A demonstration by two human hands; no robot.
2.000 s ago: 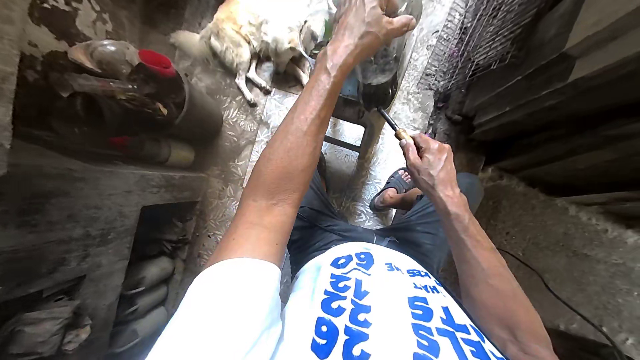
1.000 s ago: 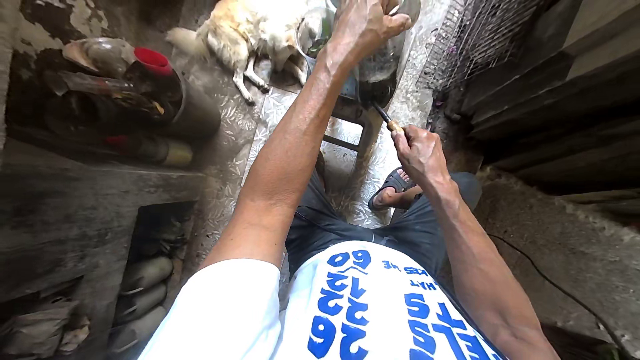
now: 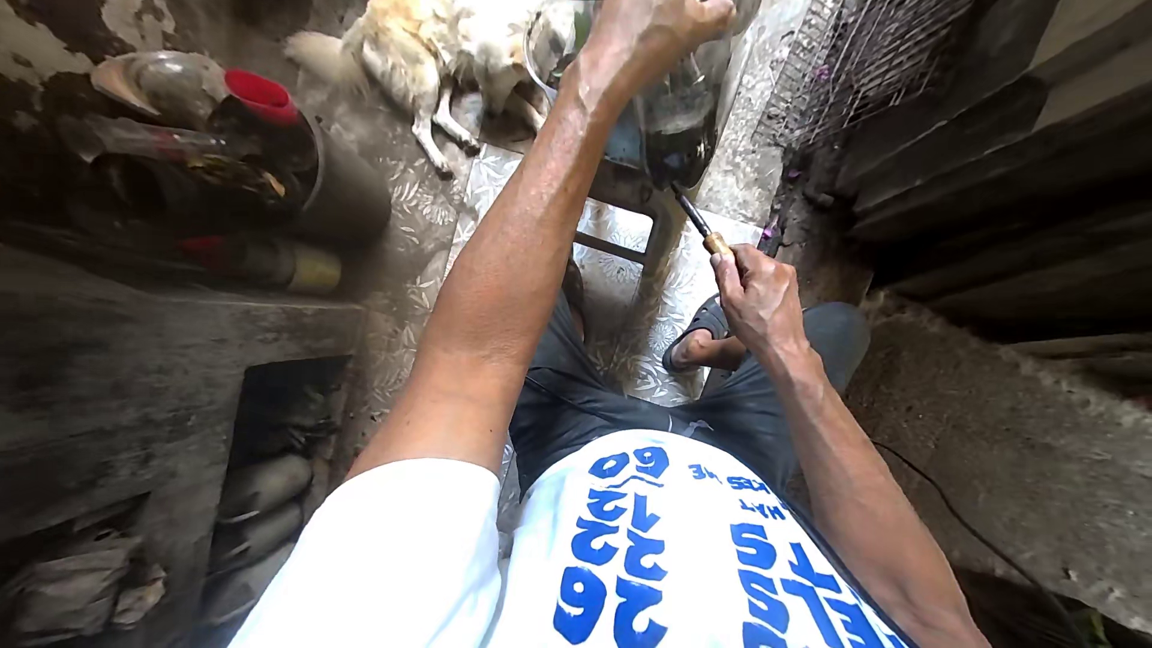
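Observation:
My left hand (image 3: 661,31) reaches to the top edge of the view, over a clear plastic container (image 3: 679,112) with something dark in its lower part. Its fingers are partly cut off by the frame, so what they grip cannot be made out. My right hand (image 3: 760,292) is closed around the wooden handle of a thin dark-shafted tool (image 3: 697,216). The shaft's far end meets the bottom of the container. Under the container is a dark stool or low frame (image 3: 612,247), partly covered by my left forearm.
A light-furred dog (image 3: 405,63) lies at the upper left. Beside it stands a bucket (image 3: 346,193) near bottles and a red-rimmed container (image 3: 261,97). Wire mesh (image 3: 864,72) is at the upper right, and a thin cable (image 3: 954,508) runs along the lower right.

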